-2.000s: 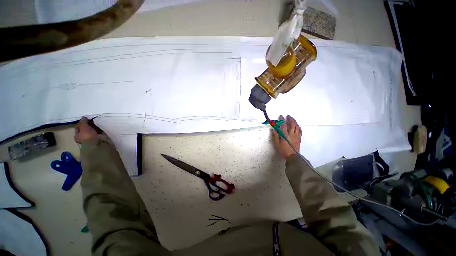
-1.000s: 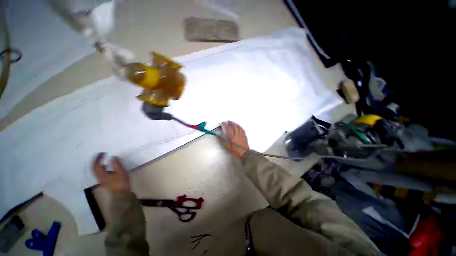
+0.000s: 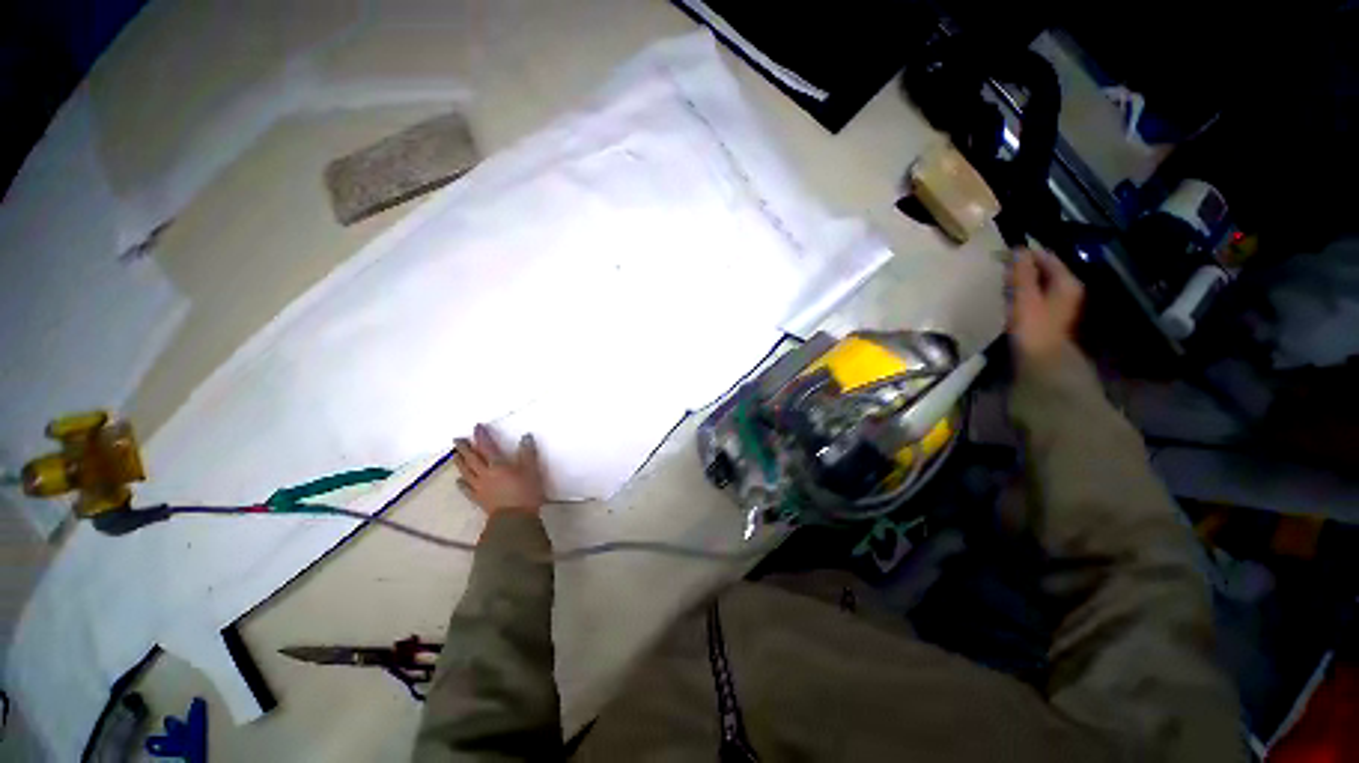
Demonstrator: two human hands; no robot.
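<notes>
The white paper marker lies over the dark-edged fabric lay. My left hand rests on its near edge, fingers spread, holding nothing. The cloth cutting machine, with yellow parts, stands right of my left hand, close against the lay's edge. My right hand is raised beyond the machine's right side, its fingers curled and blurred; whether it holds something cannot be told. The grey cable runs from the machine under my left forearm's line to the yellow plug at the left.
Shears lie left of my left sleeve, with a blue clamp and a dark block at bottom left. A speckled stone weight lies behind the lay. A tan block and black fabric are at the far right.
The view has swung right. My left hand has moved right along the lay's edge. My right hand has left the paper and is now beyond the machine, which shows larger and nearer.
</notes>
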